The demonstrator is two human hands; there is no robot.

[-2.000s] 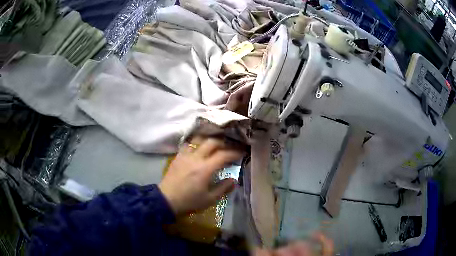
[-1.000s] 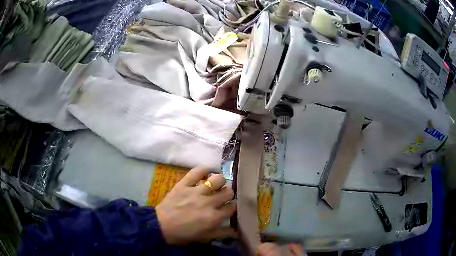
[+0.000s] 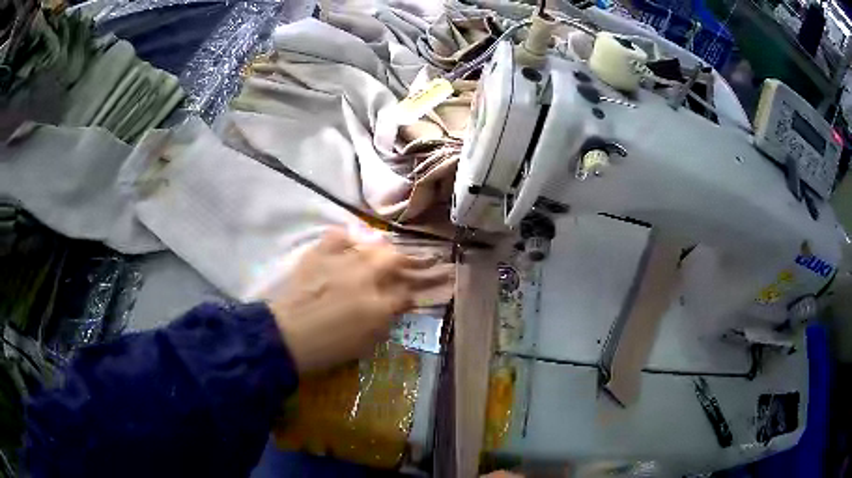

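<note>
My left hand lies on the light grey-beige garment panel, its fingers holding the panel's edge down just left of the needle area. The tan facing strip runs from under the machine head down to the bottom edge of the picture, with a dark edging along its left side. The needle and presser foot are hidden behind the head and cloth. Only a sliver of my right hand shows at the bottom edge, by the strip; its grip is hidden.
A spare tan strip lies under the machine arm. Thread snips lie on the bed at right. Bunched beige pieces lie behind the needle. Green bundles and plastic film are at far left. The control panel is at right rear.
My left hand has moved up from the bed onto the panel's edge near the needle. The panel's edge has shifted and folded there. My right hand has slid almost out of view below.
</note>
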